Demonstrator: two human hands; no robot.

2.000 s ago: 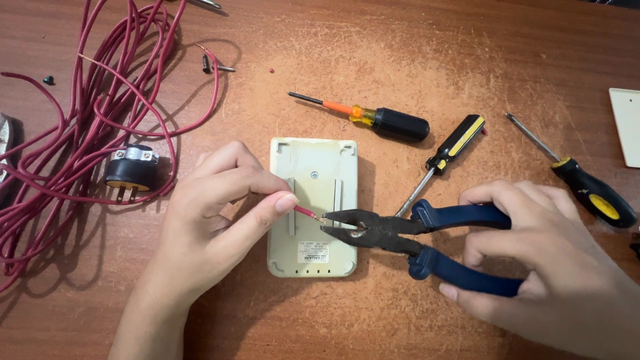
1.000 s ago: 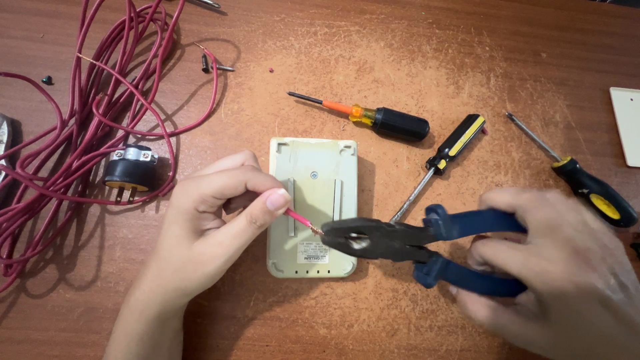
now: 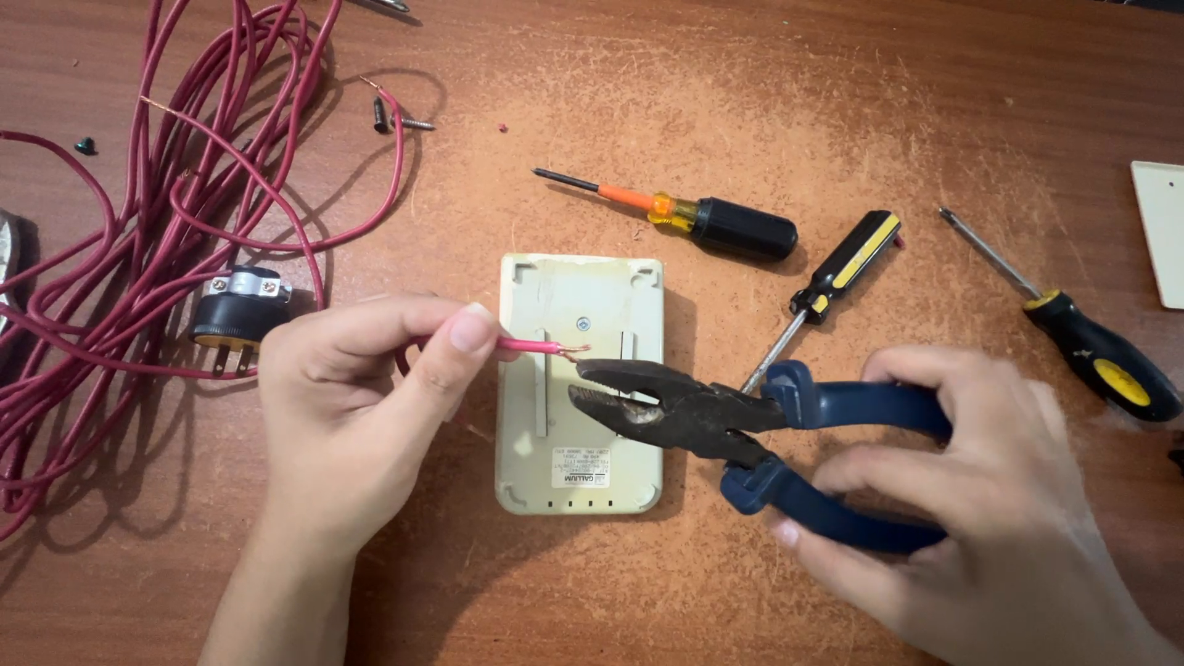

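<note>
Between the thumb and forefinger of my left hand [image 3: 370, 407] is a red insulated wire [image 3: 529, 346], its bare copper strands pointing right and slightly splayed. My right hand [image 3: 962, 490] holds combination pliers [image 3: 684, 407] by their blue handles. The jaws are parted, with the upper jaw's tip just below and right of the strands; whether they touch I cannot tell. Beneath the wire and jaws lies a cream plastic housing [image 3: 583, 287], with a screw in it, two raised rails and a printed label.
Coiled red wire [image 3: 222, 139] and a black electrical plug [image 3: 240, 310] lie left. Screws [image 3: 380, 115] are at upper left. An orange-shafted screwdriver [image 3: 740, 228], a yellow-black screwdriver [image 3: 851, 259] and another screwdriver [image 3: 1101, 356] lie beyond and right. A cream plate [image 3: 1161, 231] sits at the right edge.
The plier jaws, nearly closed around the strands' end one second ago, are now wider apart and below the strands. The wire's end now points more level to the right instead of down and right.
</note>
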